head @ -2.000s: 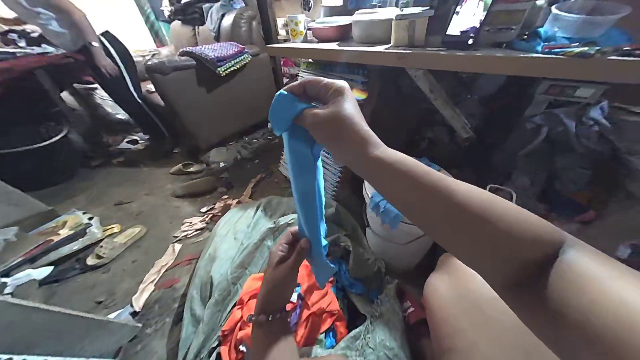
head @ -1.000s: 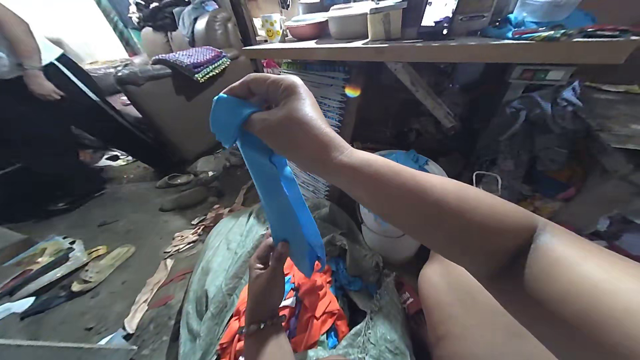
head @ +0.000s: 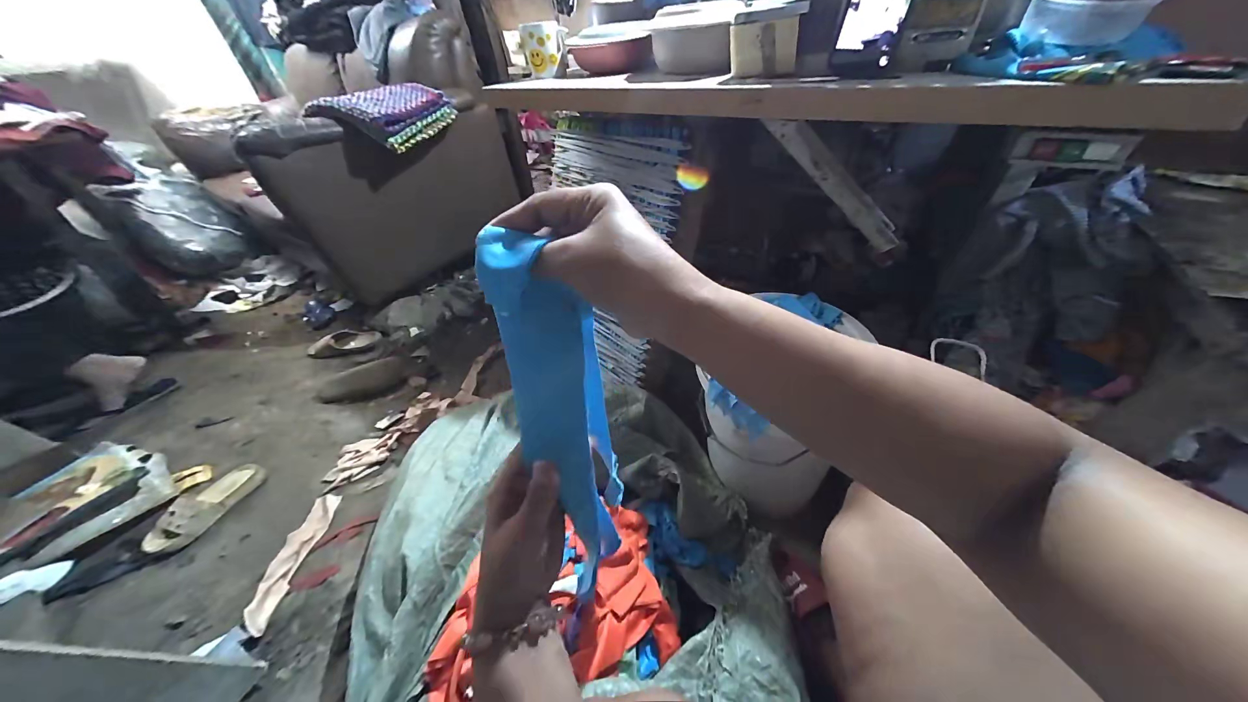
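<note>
A strip of blue cloth (head: 551, 361) hangs from my right hand (head: 609, 249), whose fingers pinch its folded top end. Lower down, my left hand (head: 524, 531) holds the strip's edge between thumb and fingers, a bracelet on its wrist. Beneath both hands, an open green woven sack (head: 429, 526) contains orange cloth (head: 624, 604) and some blue pieces. To the right of the sack, partly behind my right forearm, stands a white bucket (head: 756, 458) with blue cloth scraps over its rim.
A wooden shelf (head: 829, 100) with bowls, a mug (head: 542, 49) and containers runs across the top. Behind to the left stands a brown armchair (head: 409, 195). Sandals (head: 205, 507) and cloth scraps lie on the floor, with a grey board (head: 127, 668) at lower left.
The person standing at the left has mostly gone from view; a foot remains there. My hands still hold the blue strip, which hangs more upright than one second ago.
</note>
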